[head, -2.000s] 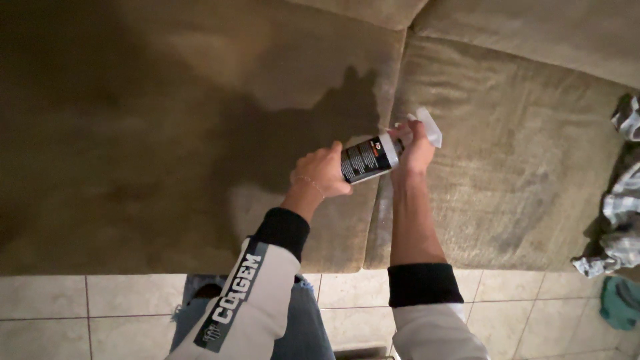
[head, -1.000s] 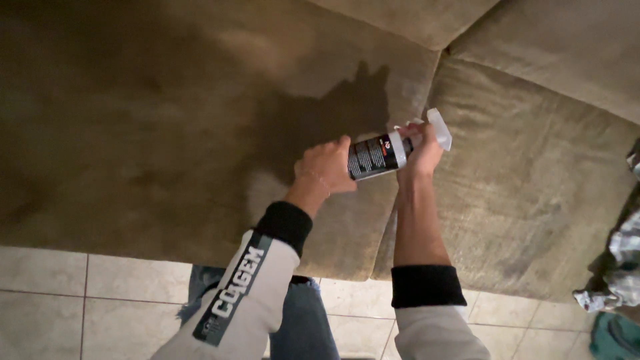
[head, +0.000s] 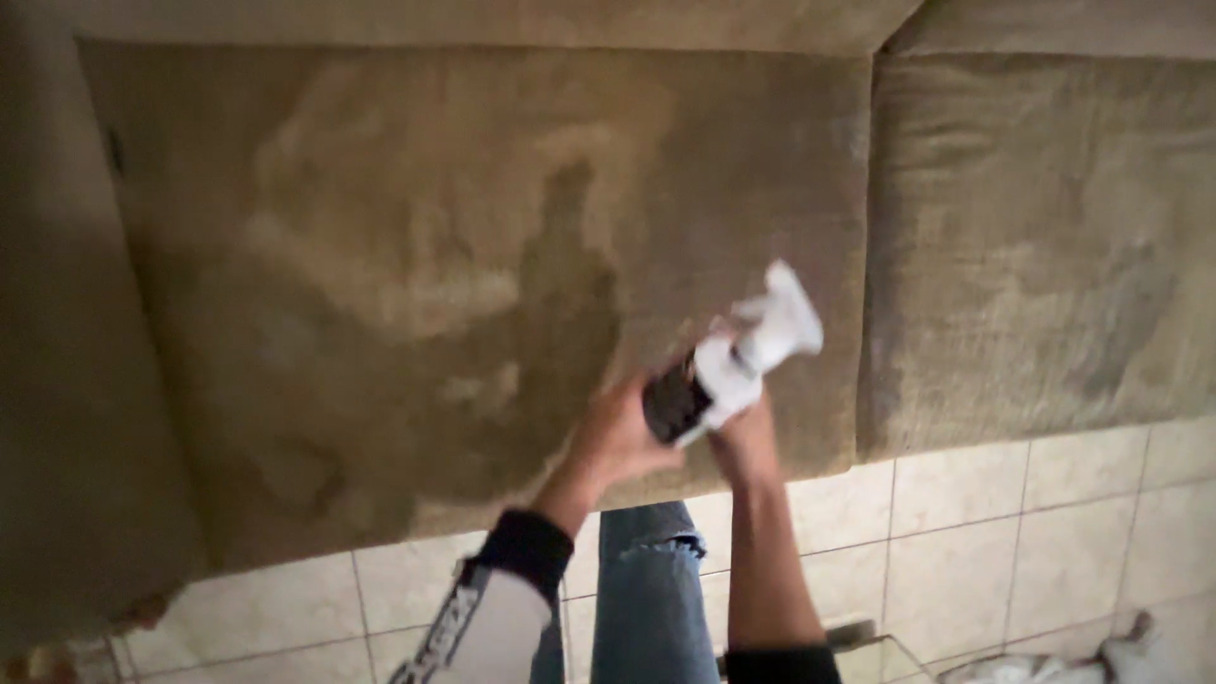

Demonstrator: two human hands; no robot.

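A white spray bottle (head: pixel 727 380) with a dark label is held between both my hands above the sofa seat cushion (head: pixel 427 237), tilted with its white trigger head toward the upper right. My left hand (head: pixel 622 432) grips the lower body of the bottle. My right hand (head: pixel 746 427) is at the bottle's neck side, partly hidden behind it, its fingers near the trigger head. The bottle and hands are blurred. The brown fabric cushion shows darker and lighter patches.
A second seat cushion (head: pixel 1035 247) adjoins on the right, past a seam. The sofa's armrest (head: pixel 57 332) is at the left. Light floor tiles (head: pixel 959 513) run along the front edge. A pale cloth (head: pixel 1064 665) lies on the floor at the lower right.
The view has shifted left along the sofa. The bottle has turned from lying nearly level to a steeper tilt, with its trigger head higher; both hands stay on it.
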